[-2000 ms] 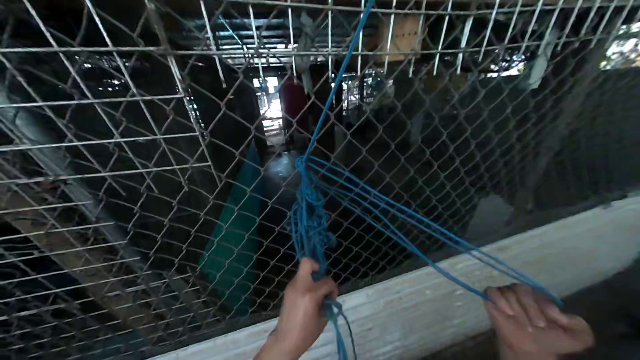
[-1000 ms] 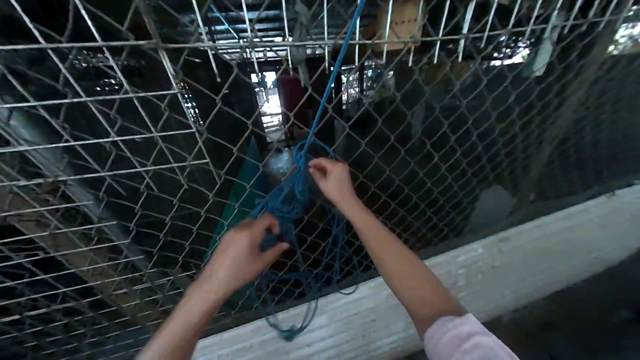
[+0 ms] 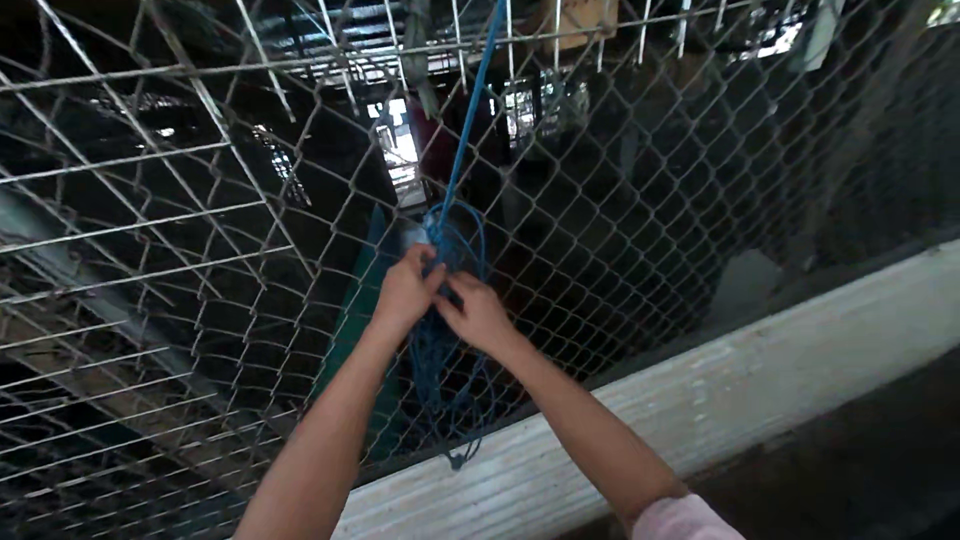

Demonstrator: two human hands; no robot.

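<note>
A blue rope (image 3: 469,124) runs taut down from the top edge to a knotted bundle in front of a chain-link fence (image 3: 600,225). Just below the knot, my left hand (image 3: 409,289) grips the bundle's upper part with thumb and fingers. My right hand (image 3: 476,311) pinches the strands right beside it, the fingertips of both hands nearly touching. Loose loops of the rope dangle beneath the hands, their lowest end over the pale ledge. The fingers partly hide the rope between them.
A pale ledge (image 3: 720,382) slants along the fence's foot. White wire grid panels (image 3: 135,159) overlap the fence at the left and top. Behind the mesh are a green sheet (image 3: 352,330), a wooden piece (image 3: 577,22) and a dark interior with bright openings.
Two seconds ago my right hand held strands stretched far to the right; now it is at the bundle. My left hand has moved up from lower on the bundle to just under the knot.
</note>
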